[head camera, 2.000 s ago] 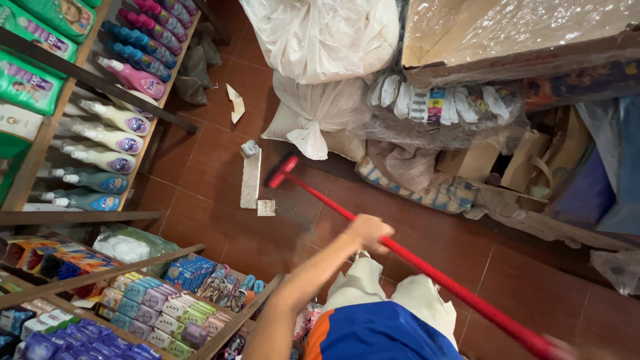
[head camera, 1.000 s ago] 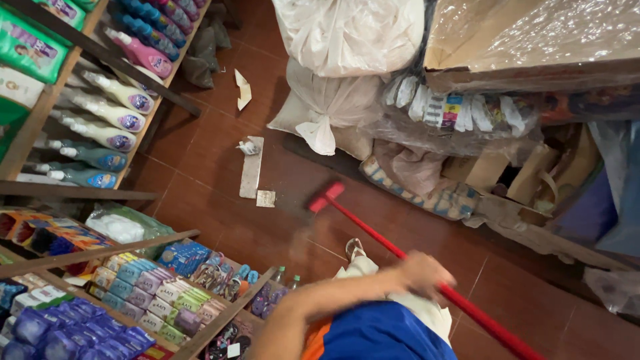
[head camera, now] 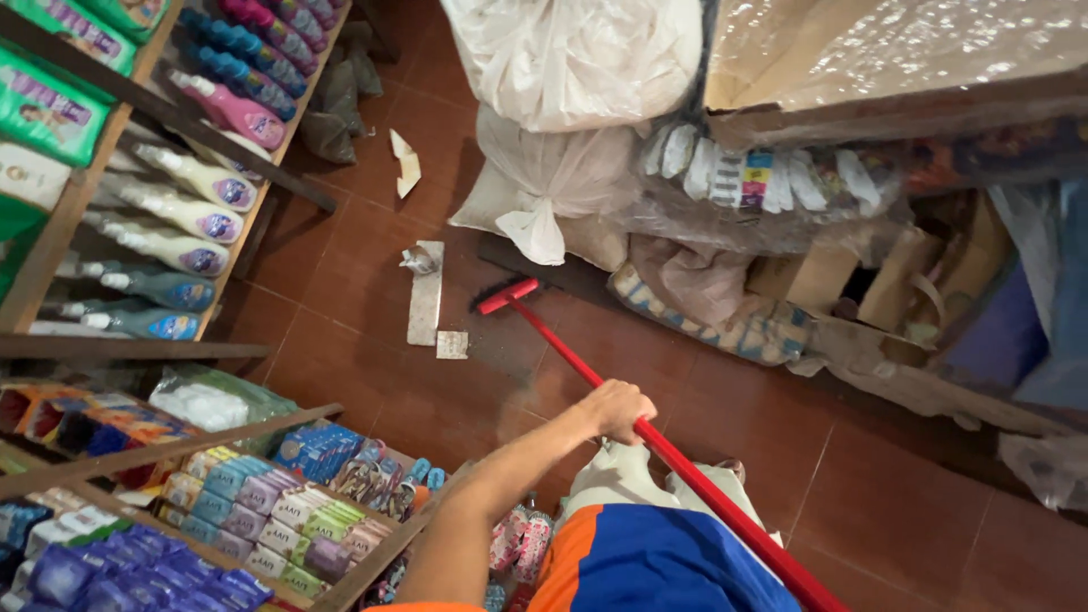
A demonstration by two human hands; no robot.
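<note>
My left hand (head camera: 623, 411) is closed around the red handle of a push broom (head camera: 508, 296), partway along it. The broom's red head with dark bristles rests on the tiled floor, beside the sacks. Left of it lie a long pale strip (head camera: 425, 297) with a crumpled bit (head camera: 417, 260) at its upper end, a small square piece (head camera: 452, 344) and some loose dirt. A torn cream scrap (head camera: 405, 163) lies farther up the floor. The handle runs out of the frame at the lower right; my right hand is out of view.
Shelves of bottles (head camera: 192, 253), diaper packs (head camera: 51, 110) and small boxed goods (head camera: 285, 537) stand on the left. Tied white sacks (head camera: 578, 59), a large plastic-covered carton (head camera: 858, 110) and cardboard (head camera: 892, 348) line the upper right. A wooden shelf bar (head camera: 170, 450) juts toward the floor.
The broom head has moved up, closer to the sacks, since one second ago. Two seconds ago it was nearer the long pale strip. My left hand stays on the handle.
</note>
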